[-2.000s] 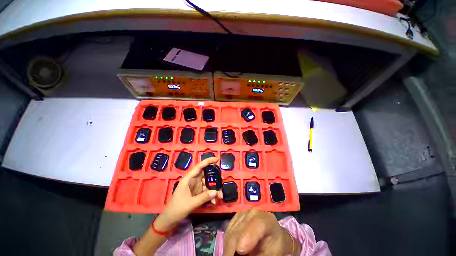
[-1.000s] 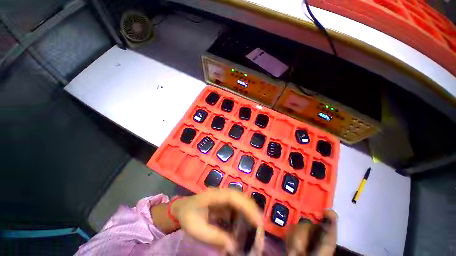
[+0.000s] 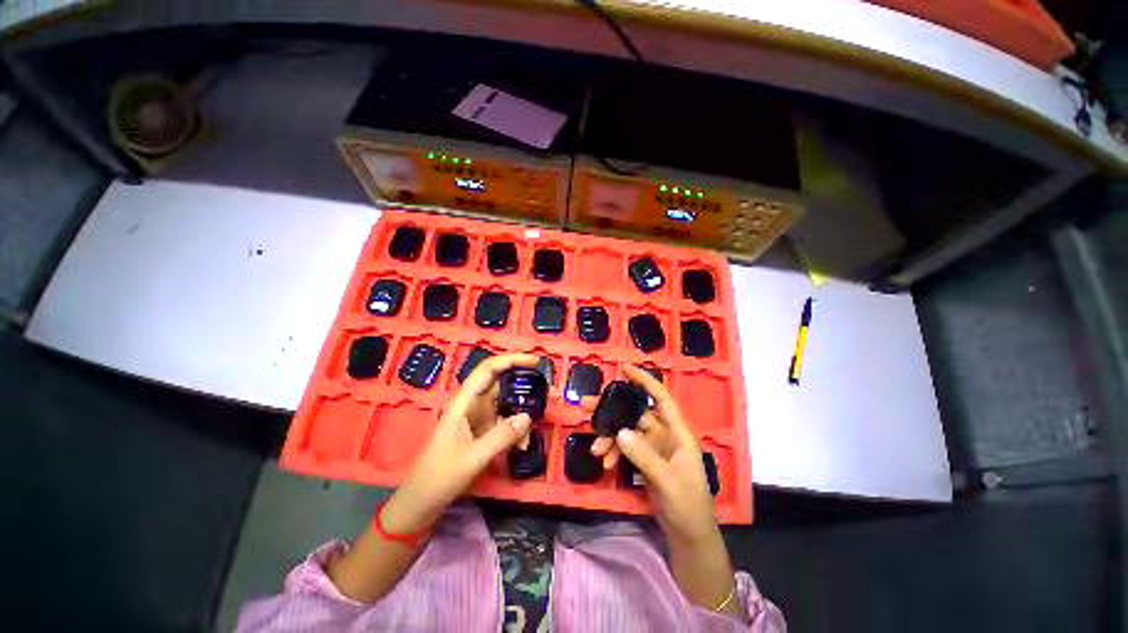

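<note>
My left hand point(image 3: 476, 427) grips a black smartwatch unit point(image 3: 523, 392) by its edges. Its face is up and shows small lit marks. My right hand point(image 3: 668, 451) grips another smartwatch unit point(image 3: 620, 408) with a plain dark face, slightly tilted. Both hands are above the front half of the red-orange pocketed tray point(image 3: 324, 393). The tray holds several more black units in its square recesses; a few recesses are empty, including two at the front left. My hands and forearms partly hide some units in the two front rows.
Two boxes with orange fronts point(image 3: 495, 192) and green lights stand behind the tray, with a pale slip point(image 3: 510, 115) on top. A yellow and black pen point(image 3: 802, 341) lies right of the tray. A round fan point(image 3: 153, 118) is at far left. A shelf with a hanging cable point(image 3: 611, 27) is above.
The view has swung back and straightened. My blurred hands have come up from low in front of the tray to above it, each now clearly holding a unit.
</note>
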